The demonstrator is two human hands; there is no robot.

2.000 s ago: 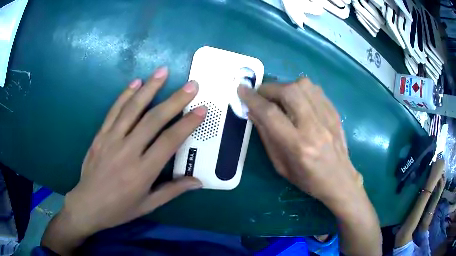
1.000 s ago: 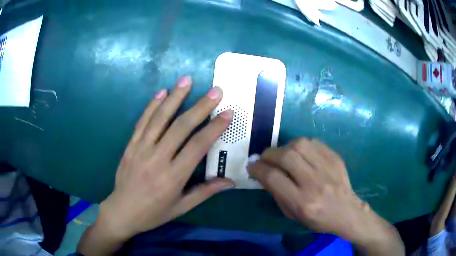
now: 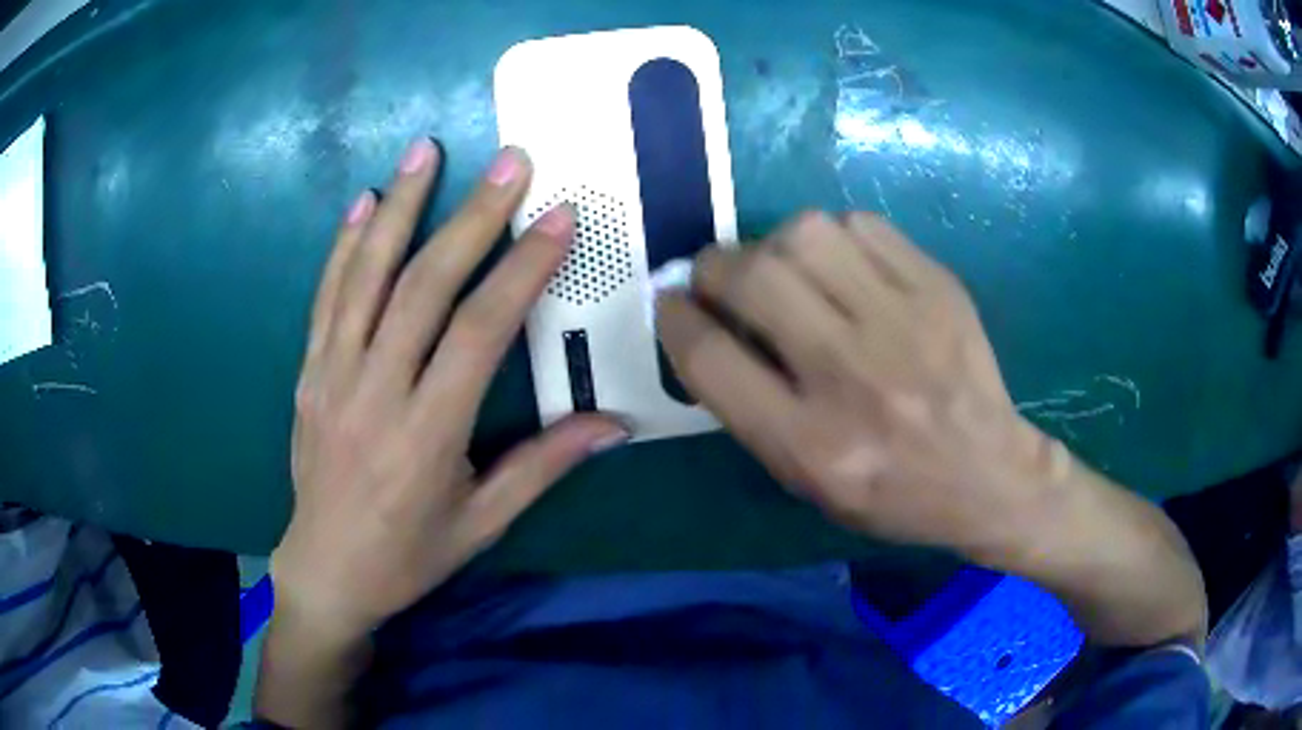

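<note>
An off-white front cover (image 3: pixel 571 107) lies flat on the green bench, with a long dark window (image 3: pixel 670 157), a round patch of tiny holes (image 3: pixel 588 257) and a small black label strip (image 3: pixel 577 371). My left hand (image 3: pixel 407 385) is spread, its fingertips resting on the cover's left edge and its thumb at the lower edge. My right hand (image 3: pixel 857 371) pinches a small white wiping cloth (image 3: pixel 671 274) against the dark window and hides part of its lower half.
The green bench top (image 3: pixel 257 243) has pale scratches. A white sheet (image 3: pixel 24 243) is at the left edge. A white container with red and blue label (image 3: pixel 1225 36) is at the upper right. A black item marked "build" (image 3: pixel 1269 264) lies at the right edge. A striped sleeve (image 3: pixel 72 628) shows lower left.
Since one second ago, my right hand with the cloth has moved from the window's lower end up to its middle. The cover and my left hand appear higher and further left as the view shifted.
</note>
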